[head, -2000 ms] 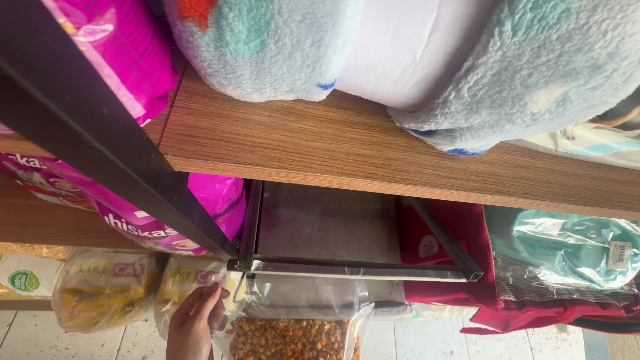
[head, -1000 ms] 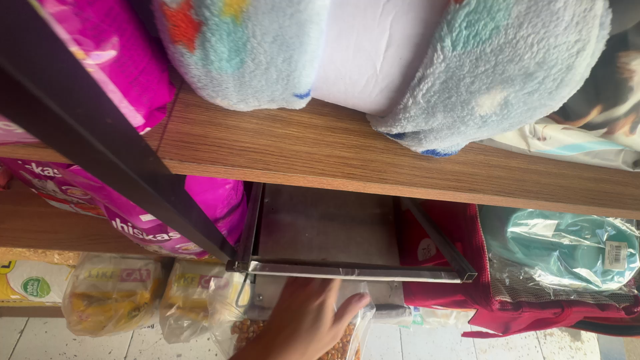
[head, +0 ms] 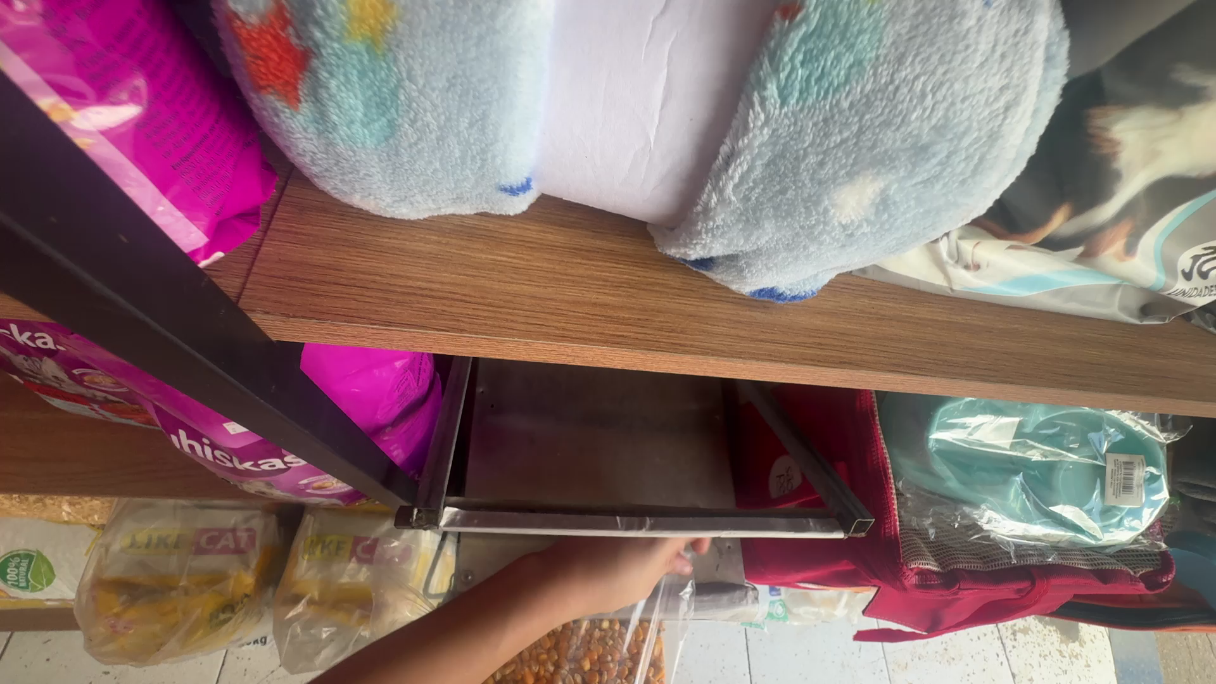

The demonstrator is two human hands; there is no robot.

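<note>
My left hand reaches up from the bottom edge to just under the front bar of a dark metal frame. Its fingers are curled and partly hidden, beside the upper part of a clear plastic bag of corn kernels. Whether they grip the plastic or the bar does not show. A thin metal hook hangs at the frame's left end, left of the hand. Behind the bar lies a flat metal panel. My right hand is not in view.
A rolled fleece blanket rests on the wooden shelf above. Purple Whiskas bags and bagged cat litter are left. A red fabric carrier and wrapped teal plastic item stand right. A dark post slants across the left.
My left hand has moved right along the underside of the frame's front bar, from the hook at its left end to nearer the middle. The fingers, spread a second ago, now look curled.
</note>
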